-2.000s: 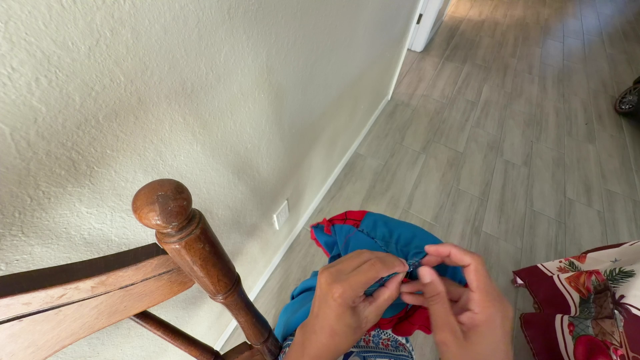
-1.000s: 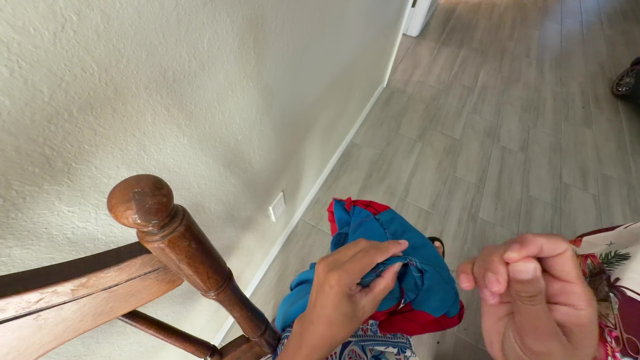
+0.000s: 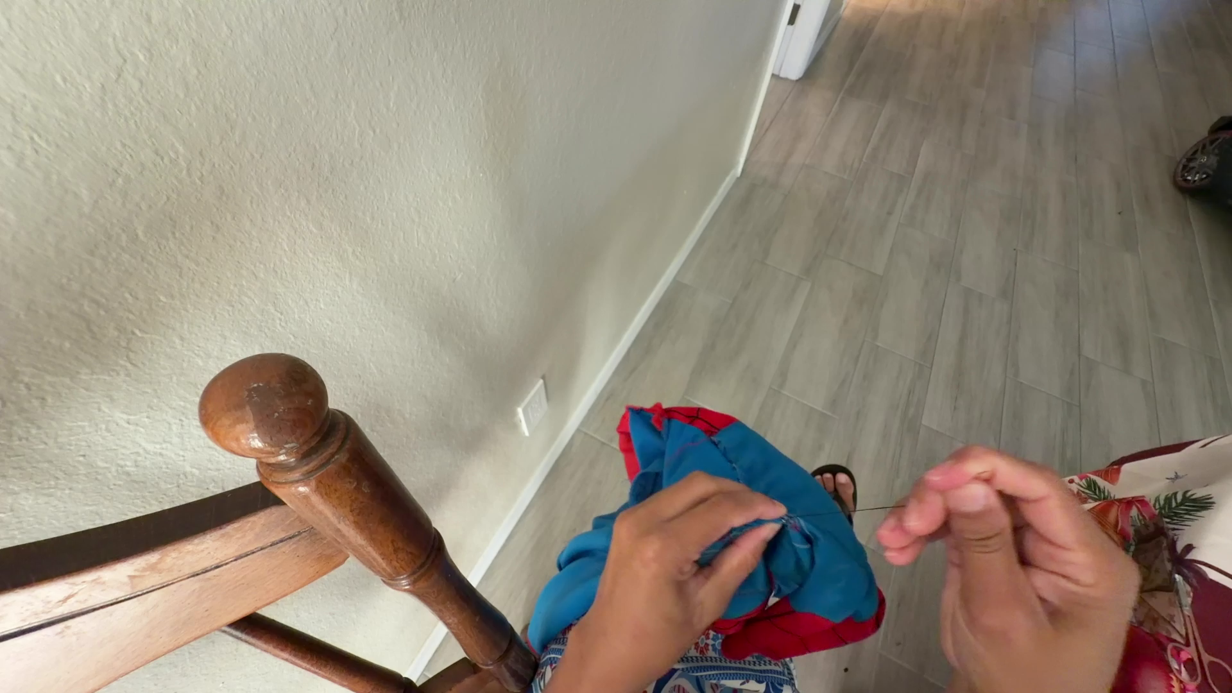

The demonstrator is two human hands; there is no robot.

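My left hand [image 3: 674, 568] pinches a fold of a blue and red fabric garment [image 3: 818, 568] that lies over my lap. To the right of it, my right hand [image 3: 1011, 558] is raised off the cloth with thumb and fingers closed on a dark thread [image 3: 857, 509]. The thread runs nearly level and taut from the pinched fold to my right fingertips. Whether a needle is between those fingers cannot be seen. Patterned blue and white cloth [image 3: 712, 669] shows under the garment.
A wooden chair post [image 3: 356, 491] stands at the left, near the textured wall [image 3: 385, 192] with an outlet [image 3: 532, 407]. At the lower right are a holiday-print cloth [image 3: 1179, 539] and scissors [image 3: 1198, 659]. A sandalled foot [image 3: 835, 483] and a black wheel [image 3: 1203, 162] rest on the floor.
Two seconds ago both hands were together at the fabric. My right hand has since moved away to the right, while my left hand keeps its pinch on the fold.
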